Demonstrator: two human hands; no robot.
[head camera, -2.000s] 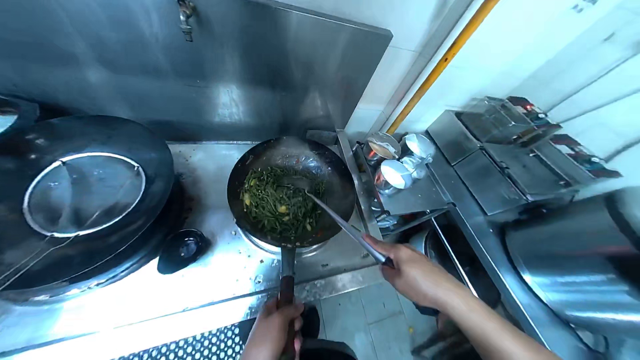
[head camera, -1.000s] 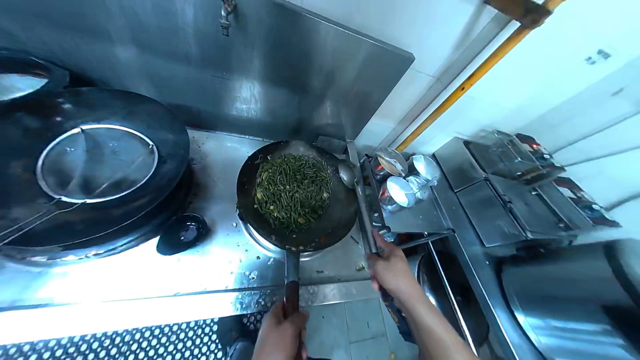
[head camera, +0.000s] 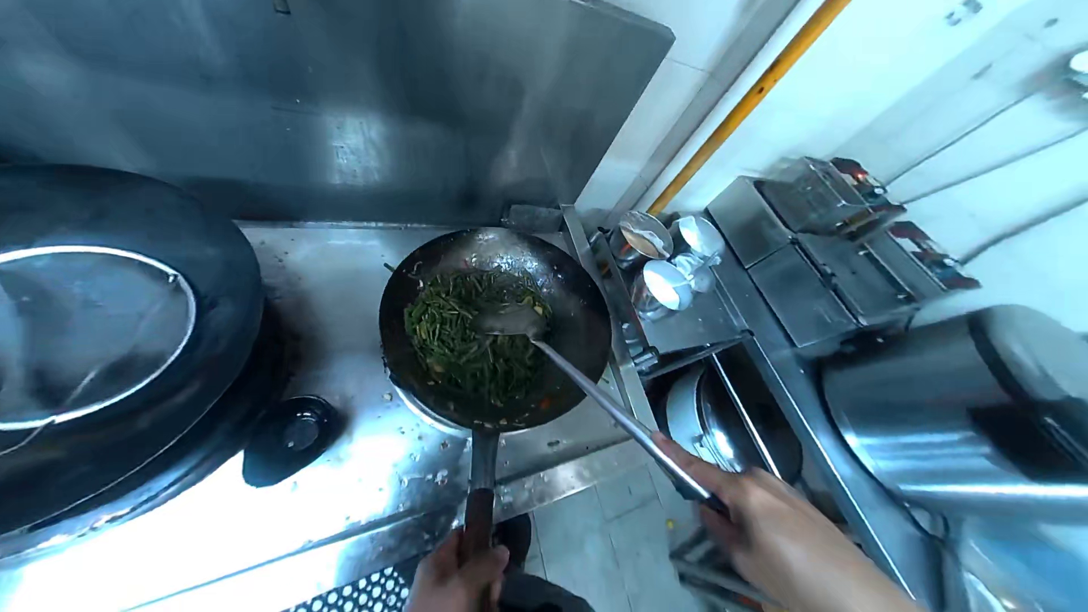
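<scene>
A dark wok (head camera: 582, 340) sits on the stove, its handle pointing toward me. Chopped green vegetables (head camera: 455, 327) lie in its left and middle part. My left hand (head camera: 459, 574) is closed around the wok's wooden handle (head camera: 478, 514). In my right hand (head camera: 739, 510) is the long metal handle of a wok ladle (head camera: 514, 321), whose bowl rests on or just over the greens, slanting in from the lower right. Whether the bowl holds any food cannot be told.
A large black wok (head camera: 225, 280) with a round mesh strainer (head camera: 189, 319) stands left, a small black dish (head camera: 285, 438) beside it. Metal containers (head camera: 667, 285) are right of the stove edge. Farther right are a lidded steel box (head camera: 803, 289) and a big steel pot (head camera: 926, 408). A steel splashback (head camera: 357, 110) rises behind.
The ladle was at the wok's right rim one second ago; its bowl is now over the greens. The greens have shifted toward the wok's near left side. My left hand has kept the handle.
</scene>
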